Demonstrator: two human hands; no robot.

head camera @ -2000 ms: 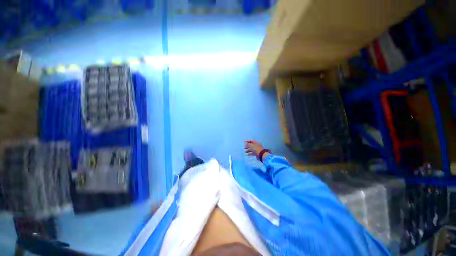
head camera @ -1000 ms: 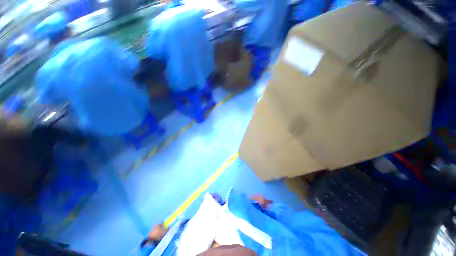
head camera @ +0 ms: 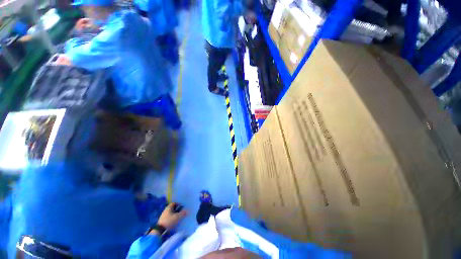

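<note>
A large brown cardboard carton [head camera: 323, 152] with printed lines fills the right side, close beside me. My left hand [head camera: 172, 216], with a dark band at the wrist, is low in the picture over the light-blue floor. A small dark spot shows at its fingers; I cannot tell whether it is held. My right hand is not in view; only part of the blue right sleeve shows along the bottom edge, beside the carton.
The aisle floor [head camera: 202, 131] runs ahead, with a black-yellow line at right. Blue racks [head camera: 333, 23] hold cartons. Seated people in blue [head camera: 126, 60] line the left, near a white box of jumbled parts [head camera: 56, 132]. Another person [head camera: 218, 30] stands ahead.
My view has turned from the floor trays to the length of the aisle. The big carton now fills the right side, and my right hand has left the picture.
</note>
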